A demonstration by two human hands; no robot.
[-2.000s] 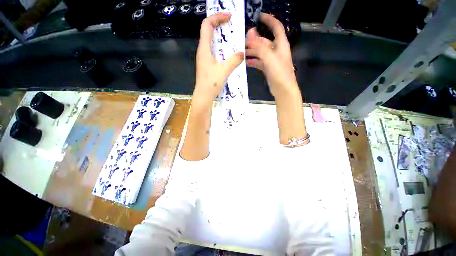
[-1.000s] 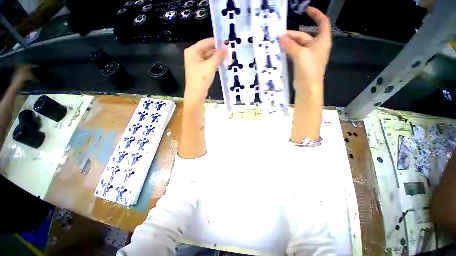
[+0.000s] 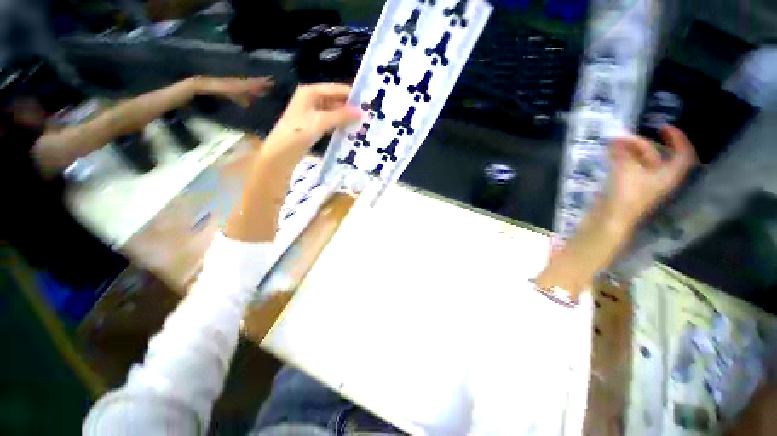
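Note:
My left hand (image 3: 311, 123) pinches the edge of a white label sheet (image 3: 399, 94) with two columns of dark figures, held up and tilted above the bench. My right hand (image 3: 639, 174) holds a separate translucent strip (image 3: 596, 111) with faint greyish figures, hanging upright at the right and blurred. The two sheets are well apart. Part of the stack of label sheets (image 3: 300, 192) shows behind my left wrist, mostly hidden.
A white work sheet (image 3: 409, 289) covers the bench before me. A black unit (image 3: 498, 174) stands on the dark conveyor. Another person's arm (image 3: 145, 106) reaches over the belt at left. Scraps (image 3: 720, 362) lie on the right bench. Trays of black units are beyond the belt.
The sheet and strip, earlier close together, are now separated: my left hand has moved left, my right hand right. The view has turned and blurred. Another person's arm has reached further in.

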